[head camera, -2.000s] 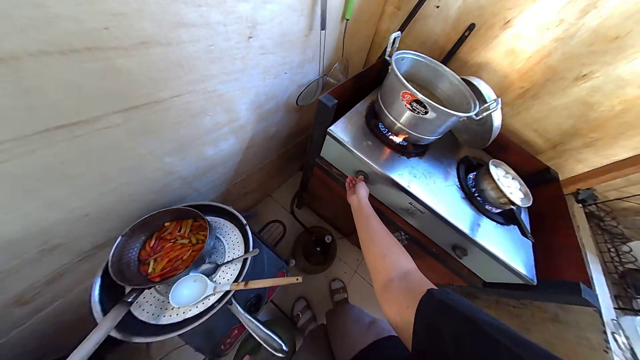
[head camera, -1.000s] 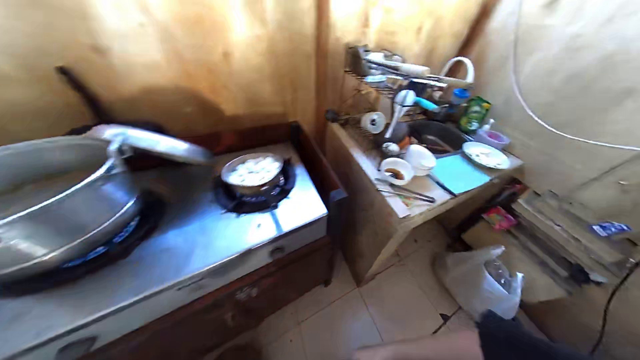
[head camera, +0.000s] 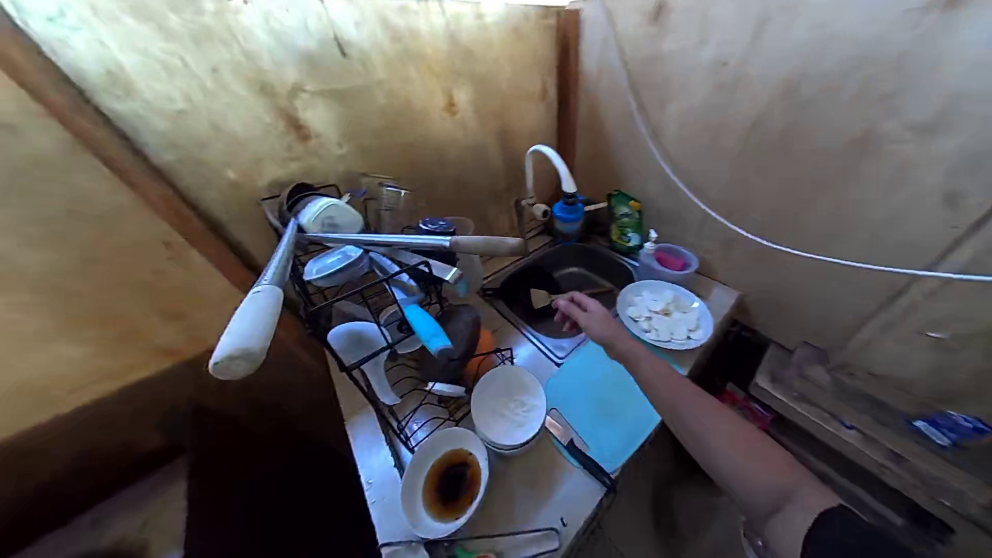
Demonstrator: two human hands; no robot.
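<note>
My right hand (head camera: 577, 311) reaches over the sink (head camera: 593, 271), its fingers curled at a wooden spatula (head camera: 542, 298); whether they grip it I cannot tell. A dark pan (head camera: 527, 285) lies in the sink under the spatula. Close to the right of my hand is a white plate of pale slices (head camera: 665, 315). A light blue cutting board (head camera: 604, 403) lies below my forearm, and a black-handled knife (head camera: 589, 463) rests along its left edge. My left hand is out of view.
A black wire dish rack (head camera: 364, 356) full of dishes and utensils stands left of the sink; two long handles (head camera: 252, 329) jut from it. In front are stacked white bowls (head camera: 508, 407) and a bowl of dark liquid (head camera: 446, 482). A white faucet (head camera: 554, 167) rises behind the sink.
The view has swung right from the stove to the sink. My right hand, at the stove knob two seconds ago and low in view one second ago, is now over the sink.
</note>
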